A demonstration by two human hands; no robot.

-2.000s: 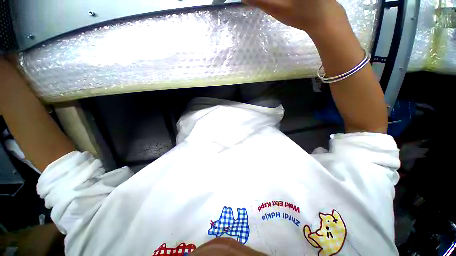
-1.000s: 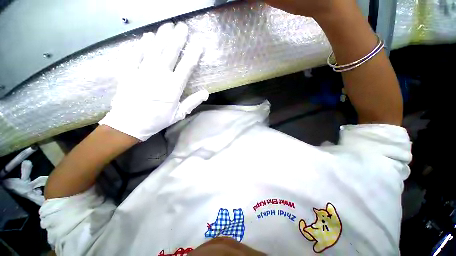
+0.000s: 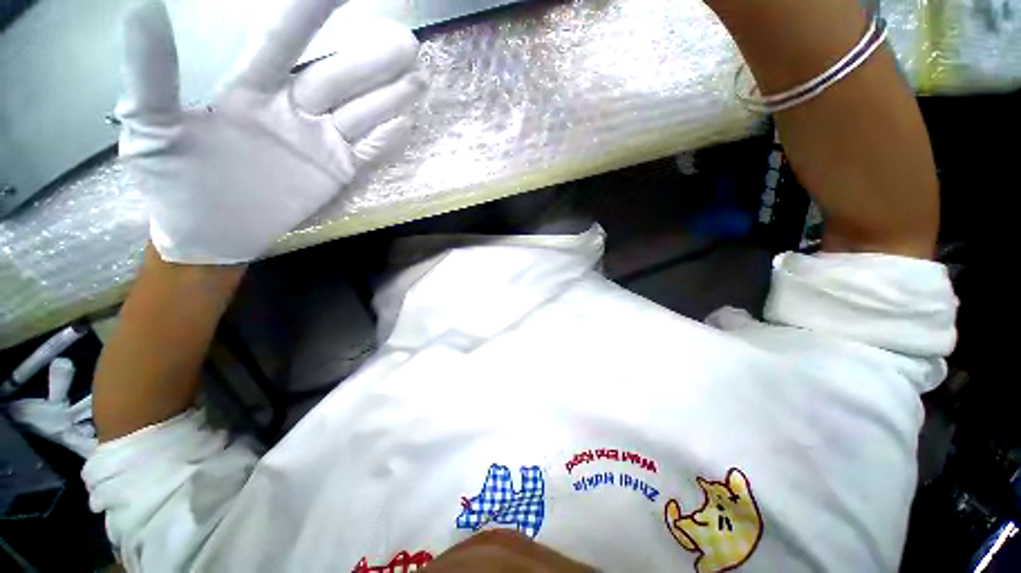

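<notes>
A silver-grey metal chassis (image 3: 67, 84) with a dark rim lies across the top left, cut off by the frame's top edge. My left hand (image 3: 252, 151), in a white glove, is palm up with its fingers apart over the chassis rim and the bubble wrap padding; it holds nothing. My right arm, bare with bracelets at the wrist, reaches up at the top right. My right hand is cut off by the top edge, so its fingers and anything in them are hidden.
Bubble wrap padding (image 3: 504, 123) with a yellowish edge covers the bench edge. At the lower left, a limp white glove (image 3: 50, 409) and a white marker (image 3: 43, 356) lie on a dark shelf. More wrapped padding shows at the top right.
My gloved left hand came into view, lay palm down on the padding, then moved left and turned palm up. My right arm has moved up and right, taking the hand out of the picture.
</notes>
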